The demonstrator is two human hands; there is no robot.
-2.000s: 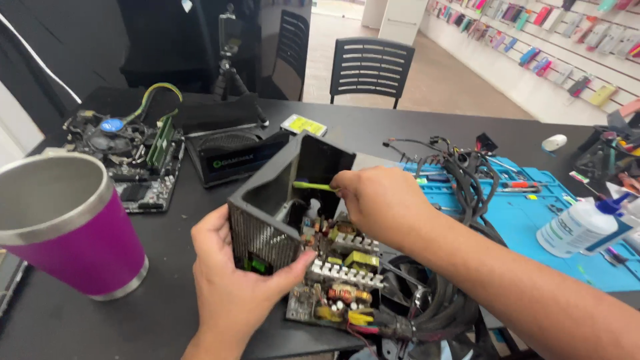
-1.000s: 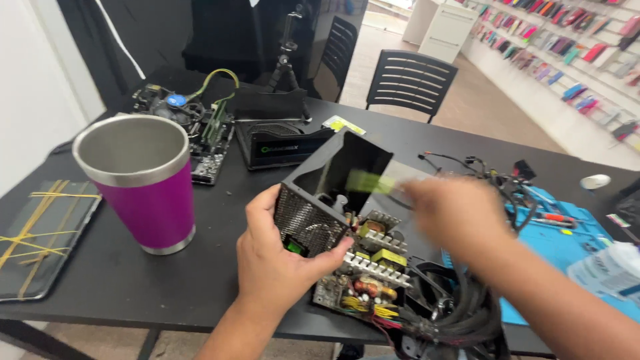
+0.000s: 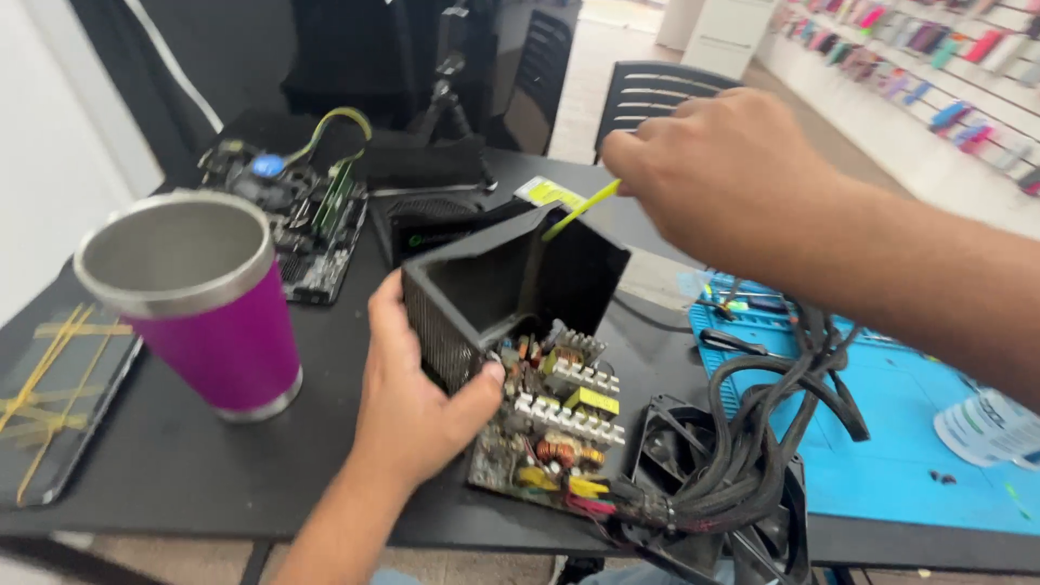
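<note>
My left hand (image 3: 422, 398) grips the black metal casing (image 3: 447, 325) of a computer power supply by its perforated end, holding it tilted up. Attached beside it is the dusty circuit board (image 3: 561, 431), with heatsinks, coils and a yellow transformer. My right hand (image 3: 699, 162), raised over the casing's far side, holds a thin yellow-green tool (image 3: 581, 211) whose tip is at the casing's inner wall; its kind cannot be told. A thick bundle of black cables (image 3: 756, 422) runs from the board over a black cooling fan (image 3: 674, 447).
A purple steel tumbler (image 3: 215, 341) stands left of my left hand. Beyond it lies a motherboard (image 3: 325, 236). A device with rubber bands (image 3: 65, 398) is at far left. The blue work mat (image 3: 877, 455) at right holds tools and a white bottle (image 3: 987, 426). A small tripod (image 3: 447, 106) stands behind.
My right hand has lifted up and away from the casing's interior with the yellow-green tool. My left hand keeps its hold on the casing.
</note>
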